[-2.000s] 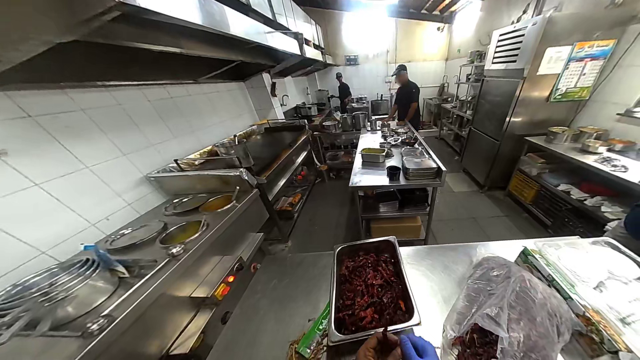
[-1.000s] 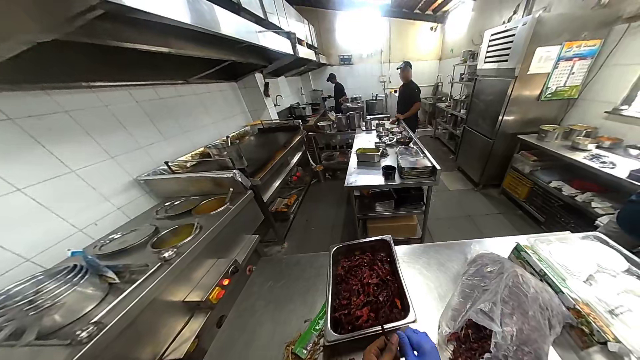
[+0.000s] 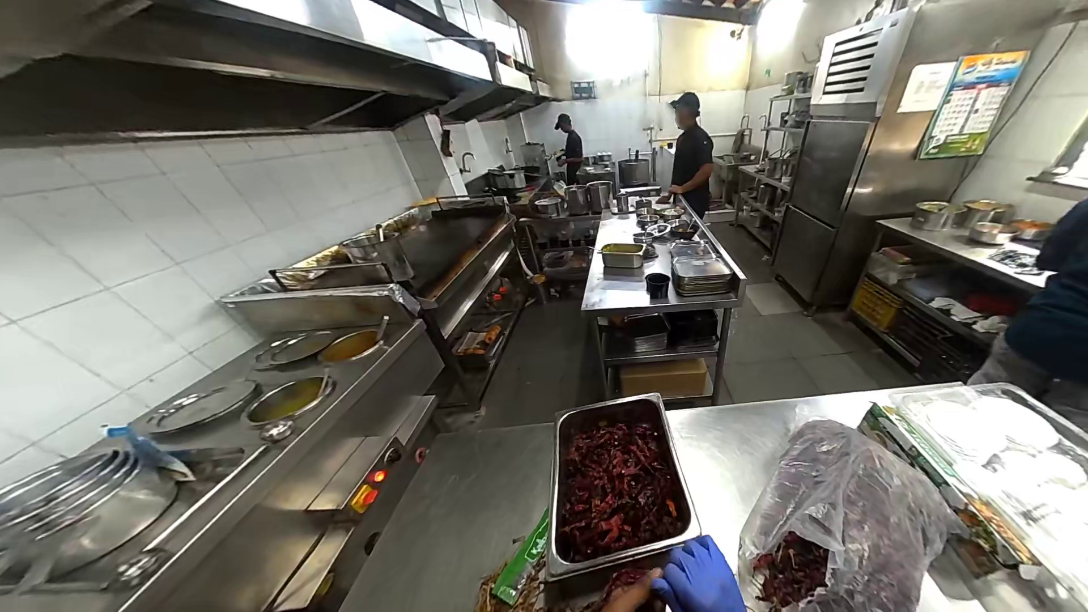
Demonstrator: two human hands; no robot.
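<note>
A steel food pan [image 3: 557, 476] full of dried red chillies [image 3: 619, 489] stands on the steel counter. Below its near edge, at the bottom of the view, are my two hands, close together. My bare left hand [image 3: 631, 592] is partly cut off by the frame, its fingers by some dark red chillies. My right hand [image 3: 699, 576], in a blue glove, has its fingers curled against the left one; whether it grips a chilli is hidden. To the right sits a clear plastic bag [image 3: 858, 501] with more chillies inside. Stems and a green packet [image 3: 523, 557] lie left of the pan.
Plastic-wrapped white items in a tray [image 3: 977, 433] rest at right. Pots of sauce [image 3: 289, 399] and a burner counter line the left. A steel table [image 3: 620, 289] with containers stands ahead. Two people [image 3: 693, 157] [image 3: 571, 153] work at the back; another person [image 3: 1045, 297] is at the right edge.
The gloved right hand has shifted slightly beside the pan's near edge. The farther person at the back has moved from a bent posture to a more upright one.
</note>
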